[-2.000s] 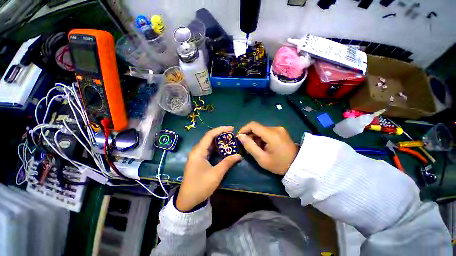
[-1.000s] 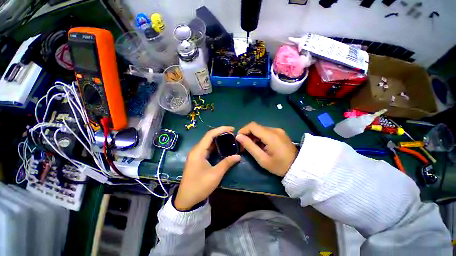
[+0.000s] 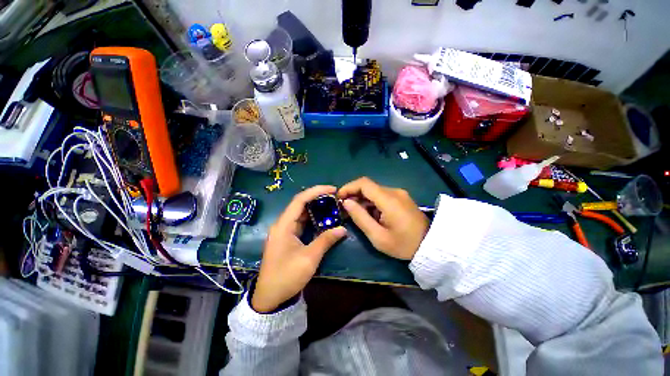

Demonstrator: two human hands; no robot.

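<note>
A dark rounded-square smartwatch body (image 3: 325, 212) is held over the front of the green bench. Its screen faces up, mostly dark with small lit spots near its lower edge. My left hand (image 3: 288, 253) grips it from the left, fingers along the top and thumb at the lower edge. My right hand (image 3: 387, 217) is at its upper right side, thumb and index finger touching the edge. I cannot tell whether the right fingertips hold a small part.
On the left are a charging dock (image 3: 237, 208), an orange multimeter (image 3: 139, 121) and tangled white cables. Behind are a metal-topped bottle (image 3: 278, 106) and a blue parts bin (image 3: 345, 116). On the right are a cardboard box (image 3: 573, 132), a white nozzle bottle (image 3: 514, 180) and orange-handled cutters (image 3: 604, 222).
The screen showed a patterned face, then went dark, and now shows small lit spots. Both hands keep nearly the same grip; the camera view has shifted slightly.
</note>
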